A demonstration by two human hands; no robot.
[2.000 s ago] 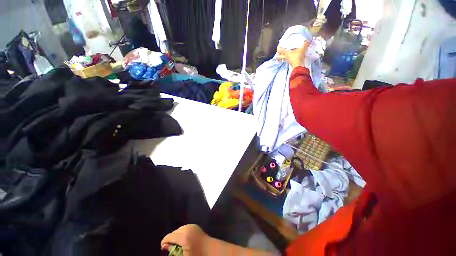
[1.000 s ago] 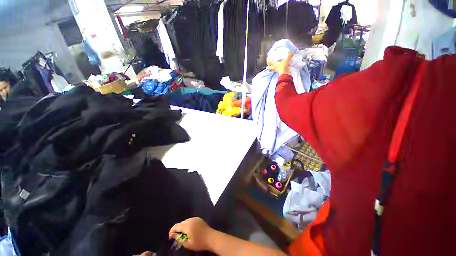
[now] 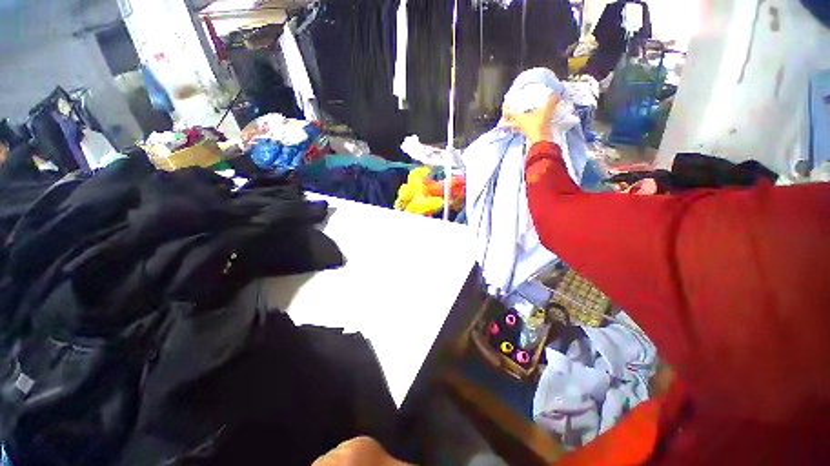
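Note:
Black garments (image 3: 173, 237) lie in a heavy pile in front of me and over the left part of the white tabletop (image 3: 400, 273). Small gold dots and a small pale label show on them. My right hand (image 3: 357, 453) is at the bottom edge, beside the black cloth, mostly cut off. Its fingers and anything in them are hidden. My left hand is out of the picture.
A person's red sleeve (image 3: 628, 246) fills the right side; their hand holds up a pale blue-white shirt (image 3: 510, 200). Thread spools (image 3: 508, 339) sit in a small box beside the table. Pale cloth (image 3: 592, 378) lies right of them. Yellow cloth (image 3: 419, 193) is beyond the table.
My right hand has dropped mostly below the bottom edge, and the green-gripped snips seen in it earlier no longer show. The person in red has shifted and still holds the shirt.

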